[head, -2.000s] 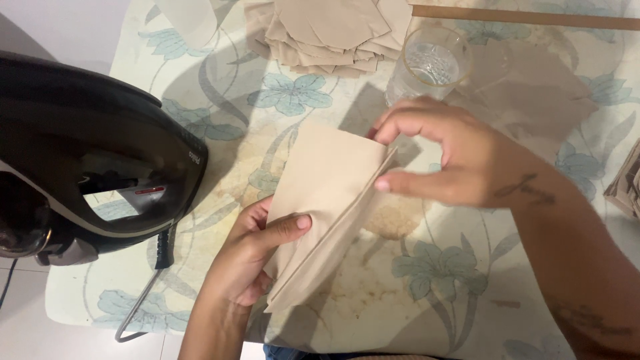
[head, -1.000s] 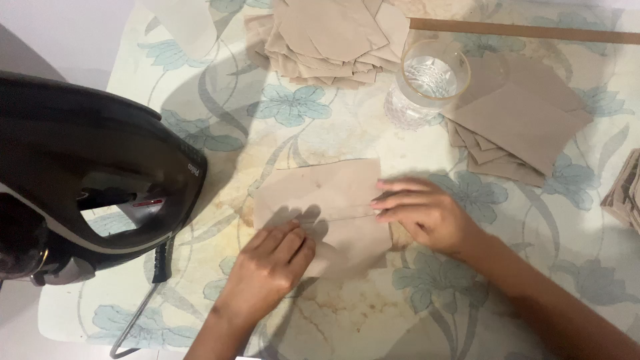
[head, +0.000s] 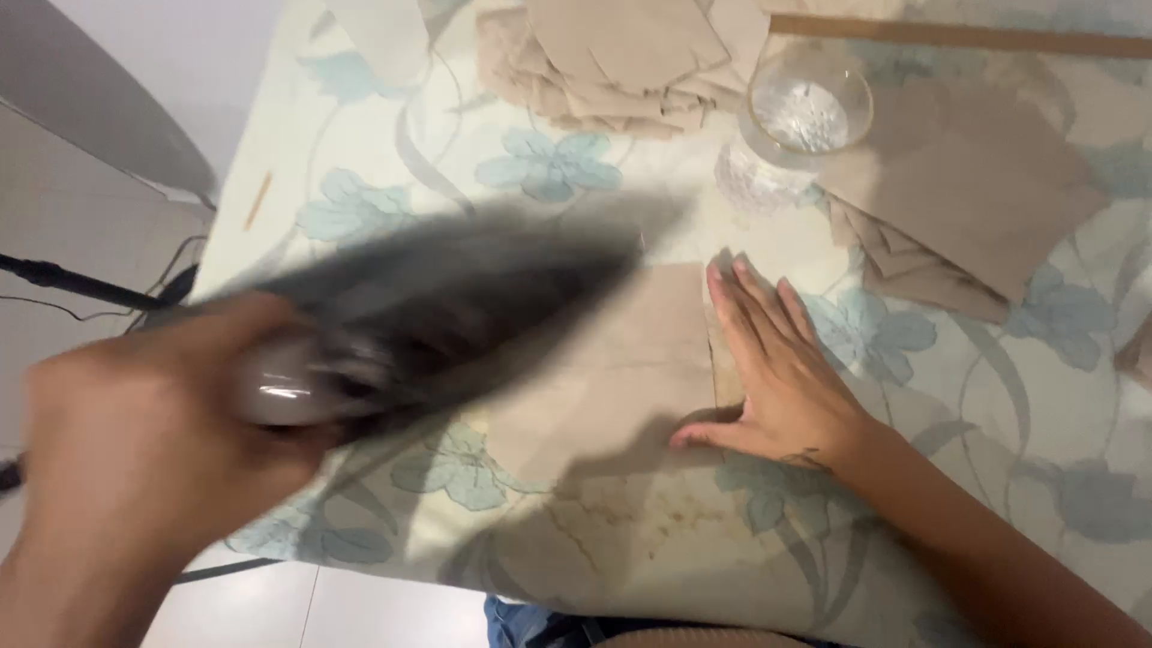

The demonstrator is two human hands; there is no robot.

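Observation:
My left hand (head: 171, 414) grips the handle of a dark clothes iron (head: 468, 306), blurred by motion and tilted above the left part of a beige fabric piece (head: 621, 378). That piece lies flat on the flowered cover, a seam or fold line running across it. My right hand (head: 778, 387) rests with fingers spread at the fabric's right edge, its thumb on the lower right corner. Whether the iron's soleplate touches the fabric cannot be told. The iron hides the fabric's upper left part.
A pile of beige fabric pieces (head: 621, 54) lies at the top. Beside it stands a glass of water (head: 810, 108), close to more folded pieces (head: 981, 189) on the right. A thin brown strip (head: 954, 36) runs along the top right. The flowered cover's edge (head: 360, 565) is near me.
My left hand has left the fabric and taken hold of the iron, which has moved from the far left to over the fabric. My right hand now lies spread at the fabric's right edge.

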